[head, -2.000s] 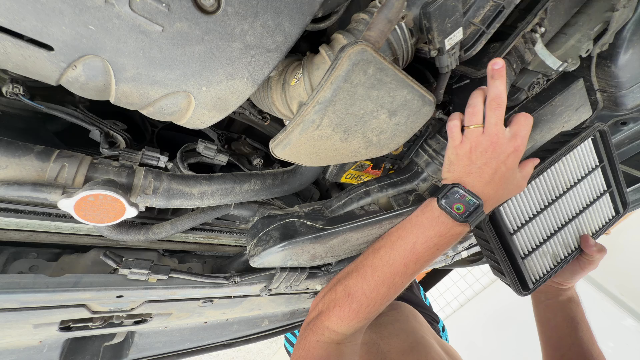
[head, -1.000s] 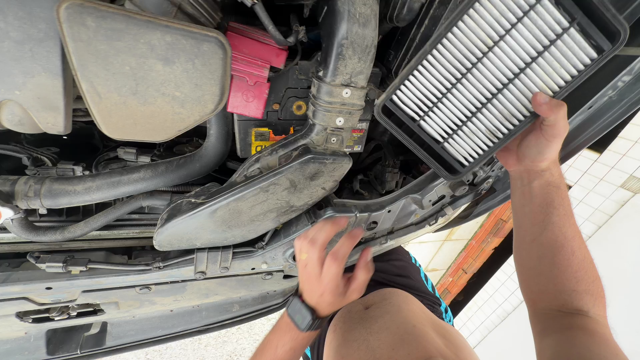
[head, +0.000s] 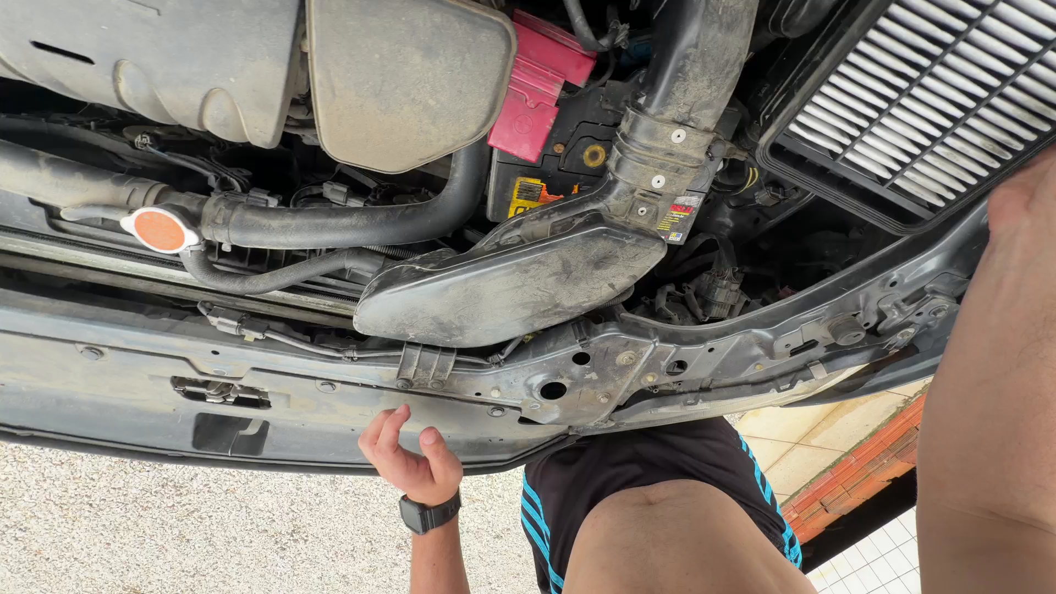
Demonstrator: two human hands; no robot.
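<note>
My left hand (head: 412,458), with a dark watch on its wrist, hovers over the front edge of the engine bay, fingers loosely curled and nothing in them. At the right edge my right hand (head: 1023,194), partly cut off, holds a rectangular pleated air filter (head: 932,99) in a black frame. White pleats crossed by dark bars show on its face. To the filter's left runs a dusty black air intake duct (head: 511,289). Behind that duct lies a car battery (head: 569,157) with a red plastic cover (head: 532,95).
A dusty plastic cover (head: 408,78) and an engine cover (head: 181,58) fill the upper left. The radiator cap (head: 161,228) sits beside a thick rubber hose (head: 330,227). The metal front crossmember (head: 289,363) runs along the bay's front, above pebbly ground (head: 206,528).
My left hand has left its place beside the filter and is now over the bay's front edge. The filter, still in my right hand, is now partly out of view. The view has shifted.
</note>
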